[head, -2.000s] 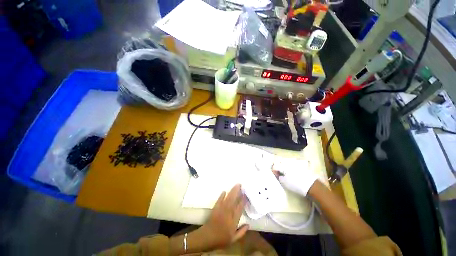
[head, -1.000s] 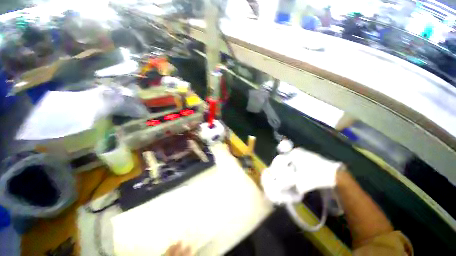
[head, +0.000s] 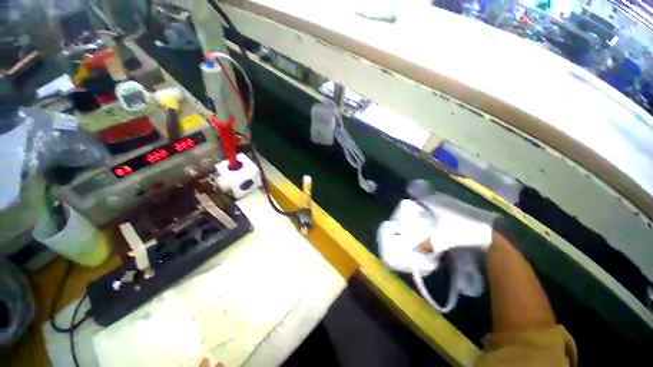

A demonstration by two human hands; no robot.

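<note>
My right hand (head: 455,226), in a white glove, is stretched out over the dark green conveyor on the right. It holds a white bundle that looks like a power strip with its cord (head: 409,240); a loop of white cord hangs below. Glove and product blur together, so the exact grip is hard to see. Of my left hand (head: 210,363), only bare fingertips show at the bottom edge, over the cream mat (head: 236,308). Whether it is open cannot be seen.
The black socket fixture (head: 168,261) lies at the left, before the power meter (head: 154,161). A red-handled tester (head: 228,143) stands at a white cube (head: 240,179). Another white power strip (head: 324,123) with cord lies on the conveyor. A yellow edge rail (head: 387,287) borders the bench.
The view has swung right. My right hand has carried the white power strip from the mat out over the conveyor. My left hand has left the strip and sits at the bottom edge.
</note>
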